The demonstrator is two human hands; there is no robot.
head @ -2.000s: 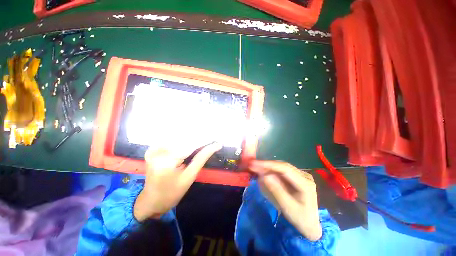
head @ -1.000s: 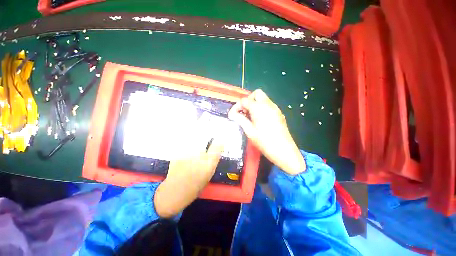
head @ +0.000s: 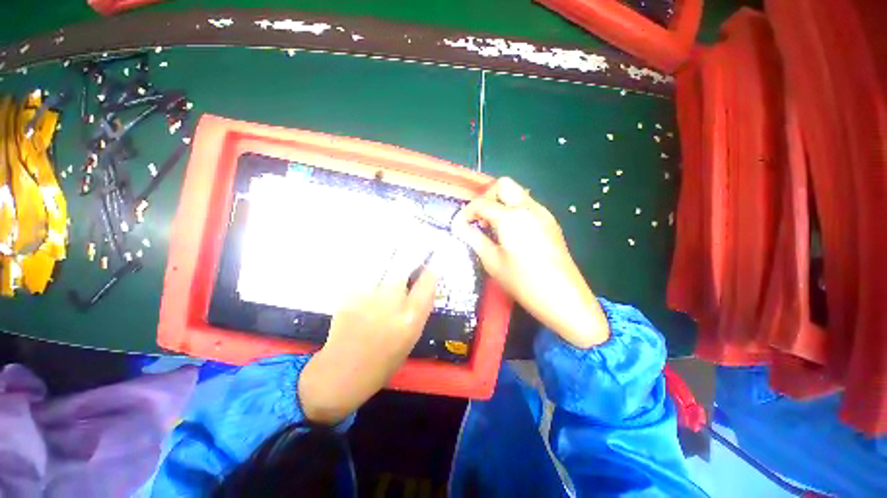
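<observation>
An open tablet unit [head: 282,316] lies in an orange-red foam tray [head: 185,272] in front of me. Strong white glare hides most of its inside. My left hand [head: 365,336] is over the lower middle of the unit, fingers pointing up into the glare. My right hand [head: 535,253] reaches over the tray's right edge, with thumb and forefinger close together at the unit's upper right. A thin dark piece shows near the fingertips, but I cannot tell if either hand grips it. A small yellow spot [head: 456,346] shows at the unit's lower right.
Black cabled parts [head: 117,185] and yellow flex strips [head: 34,195] lie at the left. Stacked red foam trays [head: 739,195] lean at the right. A red-handled tool [head: 685,401] is partly behind my right sleeve. White specks dot the bench [head: 574,146]. More trays [head: 632,29] are beyond the dark rail.
My right hand has moved from the tray's lower right corner up to the unit's upper right. My left hand has shifted slightly right and down. The red tool is now partly covered by my sleeve.
</observation>
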